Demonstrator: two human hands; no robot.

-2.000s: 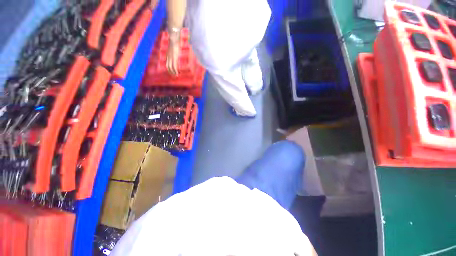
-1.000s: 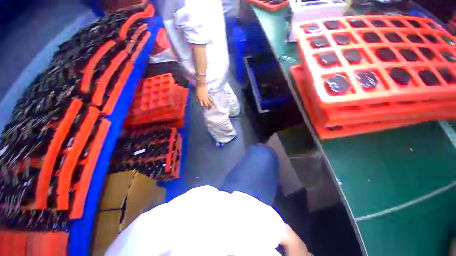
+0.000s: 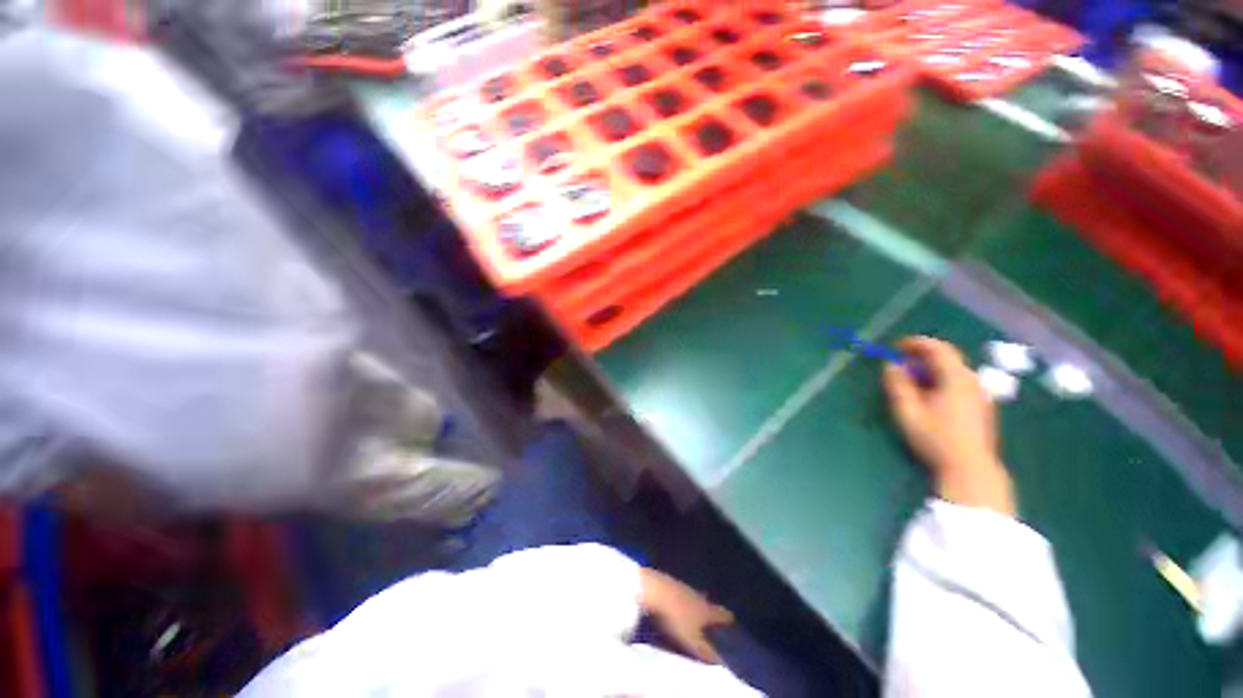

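Note:
My right hand [image 3: 943, 412] reaches over the green bench [image 3: 818, 450]. Its thumb and index finger are on a thin bright blue stick [image 3: 862, 346], whose free end points left. My left hand [image 3: 684, 614] is low in front of my body, beside the bench edge. It is blurred, and whether its fingers hold anything cannot be told. Several small white blocks [image 3: 1011, 357] lie just right of my right hand, near the grey divider strip [image 3: 1091, 357].
Stacked red trays [image 3: 763, 175] with dark units stand at the back left of the bench. More red trays [image 3: 1156, 225] stand at the right. A white wipe [image 3: 1223, 589] and small blade [image 3: 1175, 580] lie lower right. A person in white [image 3: 177, 273] stands at the left.
The view has swung right from the racks to the bench. My right hand has come into view with the blue stick. The coworker appears nearer at the left.

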